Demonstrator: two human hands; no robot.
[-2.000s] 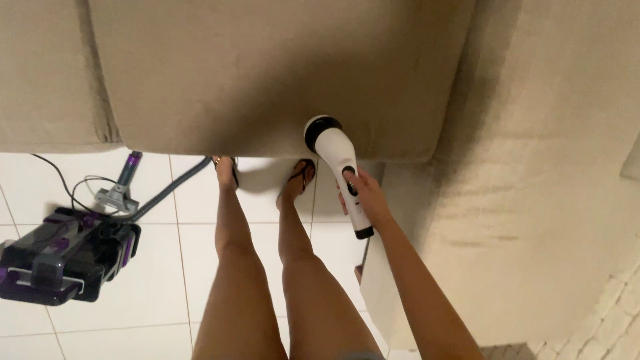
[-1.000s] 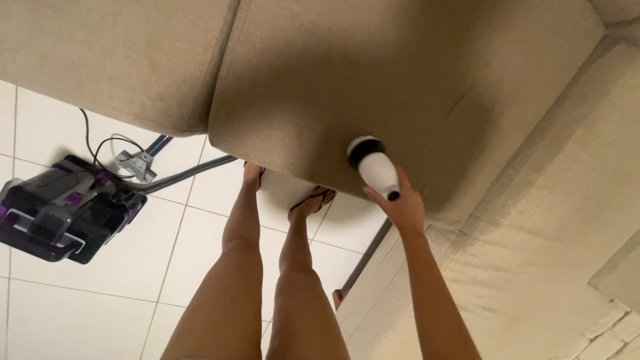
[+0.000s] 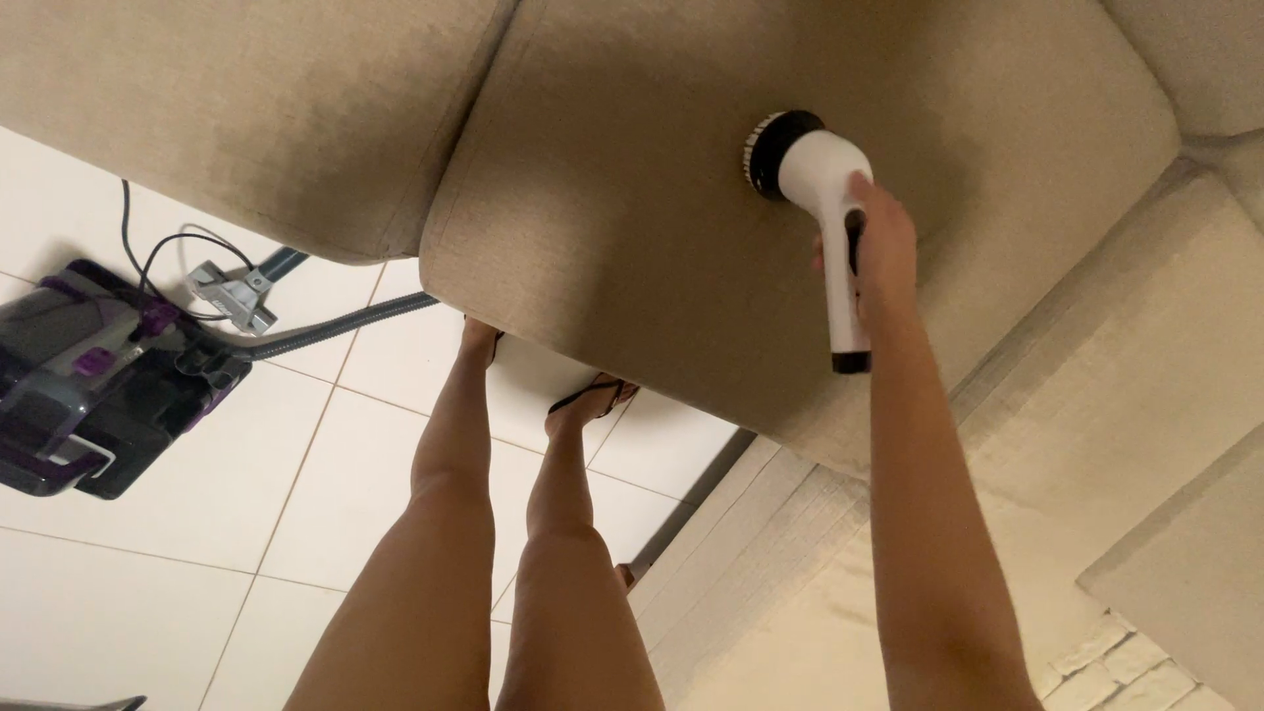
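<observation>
My right hand [image 3: 884,252] grips the white handle of a cordless electric scrubbing brush [image 3: 825,168]. Its round black head with pale bristles points left, over the brown fabric seat cushion [image 3: 632,197] of a sofa; whether the bristles touch the fabric I cannot tell. The brush's black end cap hangs toward me, near the front right part of the cushion. Darker patches, shadow or damp, lie on the cushion around the brush. My left hand is out of view.
On the white tiled floor at left stands a black and purple cleaning machine [image 3: 109,375] with a grey hose [image 3: 346,326], a cord and a grey nozzle [image 3: 234,294]. My feet in flip-flops [image 3: 597,395] are by the sofa's front. The sofa's arm [image 3: 790,553] is at right.
My right hand has moved the brush from the cushion's front edge farther in over the seat. The brush head now faces left. The view has shifted and turned.
</observation>
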